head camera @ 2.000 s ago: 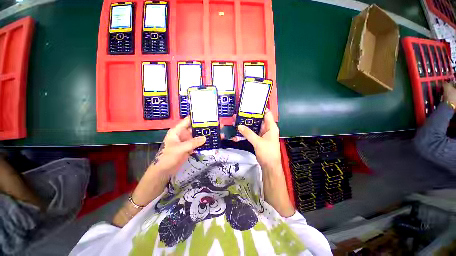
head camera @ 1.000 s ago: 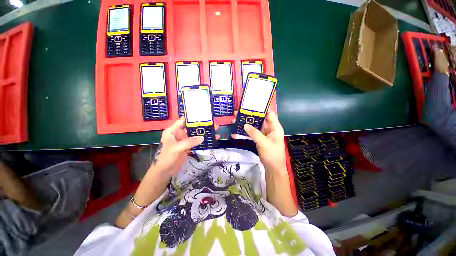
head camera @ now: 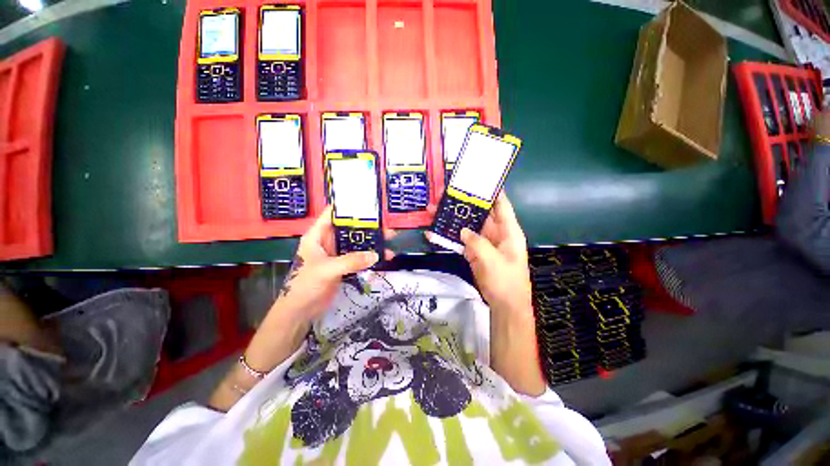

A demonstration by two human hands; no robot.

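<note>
My left hand (head camera: 325, 259) holds a black and yellow keypad phone (head camera: 355, 193) with a bright white screen, upright, thumb on its lower keys. My right hand (head camera: 496, 250) holds a second such phone (head camera: 478, 173), tilted to the right, thumb near its bottom keys. Both phones are above the front edge of a red-orange slotted tray (head camera: 218, 235). Two lit phones lie in the tray's far row at the left. Several lit phones lie in the near row, two partly hidden behind the held phones. The near-left pocket and three far-right pockets hold no phone.
Another red tray (head camera: 27, 155) is at the left edge. An open cardboard box (head camera: 669, 91) stands on the green bench (head camera: 564, 136). A tray of phones (head camera: 764, 118) and a person's arm (head camera: 805, 200) are at the right. Stacked phones (head camera: 587, 314) are below the bench edge.
The right-hand phone has moved up and right and tilts more. The left-hand phone has shifted slightly left. The person's arm at the right has moved lower.
</note>
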